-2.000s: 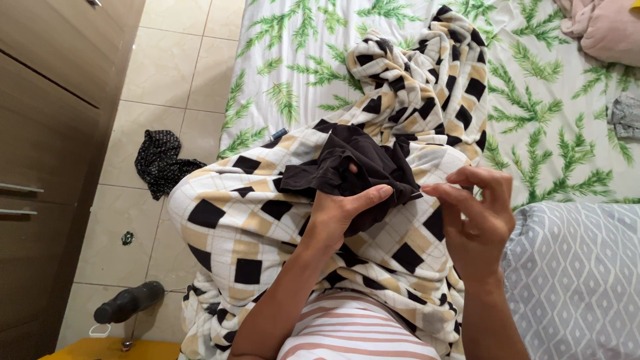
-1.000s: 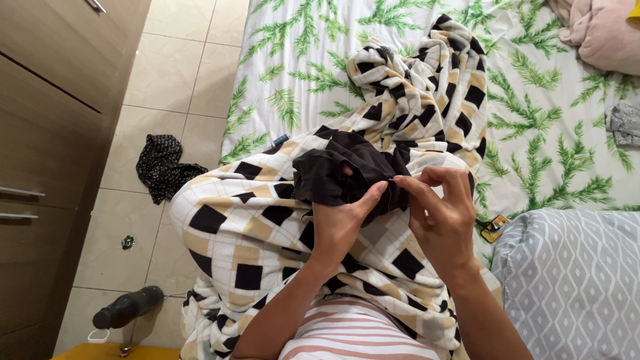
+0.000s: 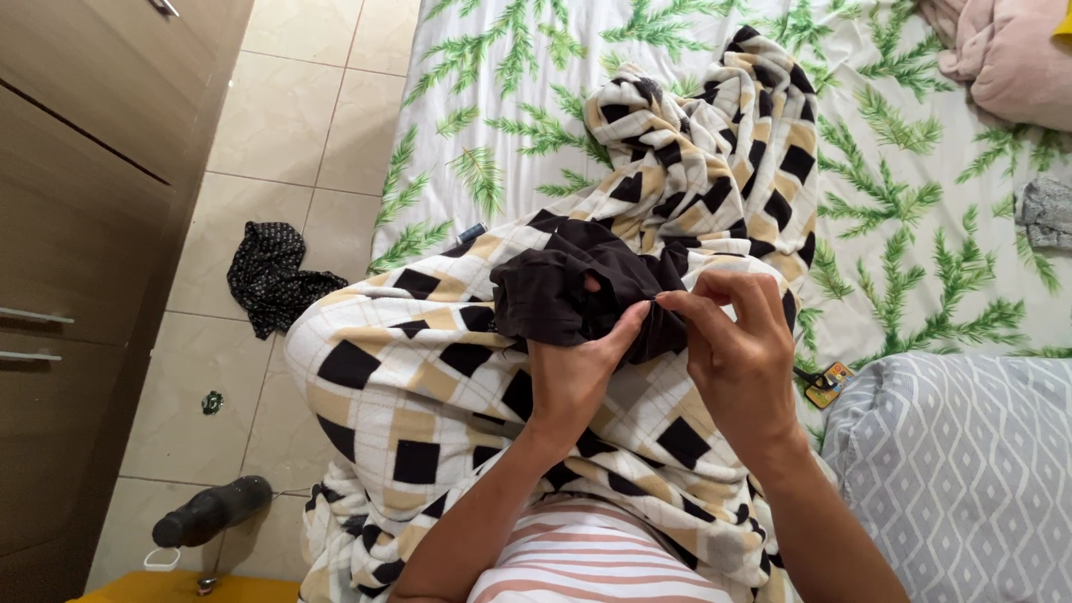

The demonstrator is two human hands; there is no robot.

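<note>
A dark brown or black cloth garment (image 3: 544,289) lies bunched over the patterned blanket (image 3: 469,360) on my lap. My left hand (image 3: 578,377) is partly inside its folds, with the thumb pressing the fabric's edge and a fingertip showing through an opening. My right hand (image 3: 737,343) pinches something tiny between thumb and forefinger, right beside the left thumb tip at the cloth; it is too small to make out. A spool of dark thread (image 3: 471,234) rests on the blanket's edge, beyond the garment to the left.
Leaf-print sheet (image 3: 477,100) covers the bed. A grey patterned pillow (image 3: 963,452) and a small phone-like object (image 3: 829,384) lie right; pink cloth (image 3: 1022,59) is at upper right. On the tiled floor are a black patterned cloth (image 3: 272,276) and a dark bottle (image 3: 213,509), near wooden drawers (image 3: 67,251).
My right hand was apart from the cloth two seconds ago and has come in against the left thumb. The left hand keeps its hold on the garment. The phone-like object has come into sight.
</note>
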